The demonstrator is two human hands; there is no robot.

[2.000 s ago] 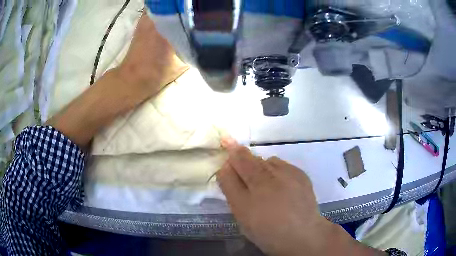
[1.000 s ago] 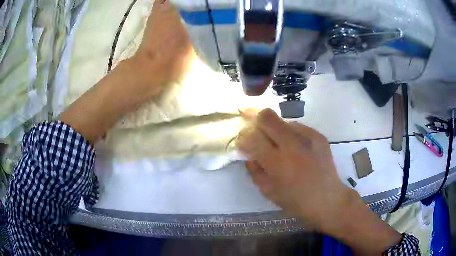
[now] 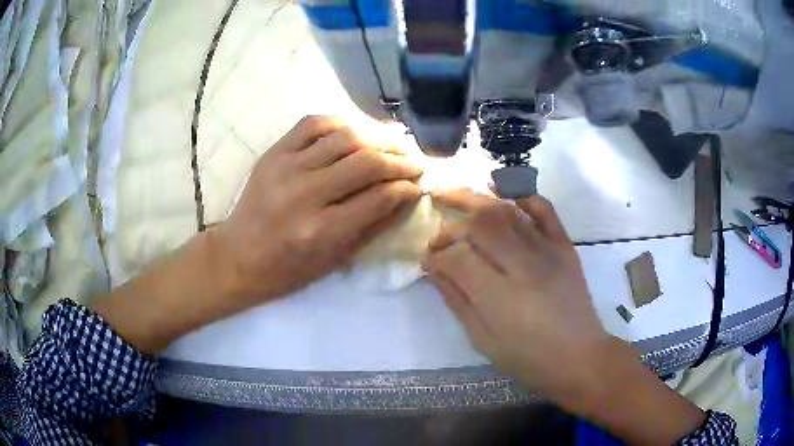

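Note:
A cream quilted panel [image 3: 252, 96] with a thin dark piping strip [image 3: 197, 148] lies on the left and runs under the sewing machine head [image 3: 514, 43]. My left hand [image 3: 322, 209] holds the panel's edge just left of and in front of the lit needle area. My right hand [image 3: 514, 270] pinches the same edge, its fingertips close to my left fingertips. A cream and white flap [image 3: 392, 261] shows between the hands. The needle and presser foot are hidden by the machine head and glare.
Layered cream and white pieces [image 3: 61, 174] lie at far left. Brown scraps [image 3: 643, 279], a dark angular pad [image 3: 669, 144] and a pink-and-blue tool [image 3: 759, 239] lie at right. A measuring tape [image 3: 348, 388] follows the front edge. Cream cloth [image 3: 723, 388] hangs low right.
My left hand has come down and right from the upper panel to the edge beside my right hand. The panel's front edge has been drawn up and bunched between both hands.

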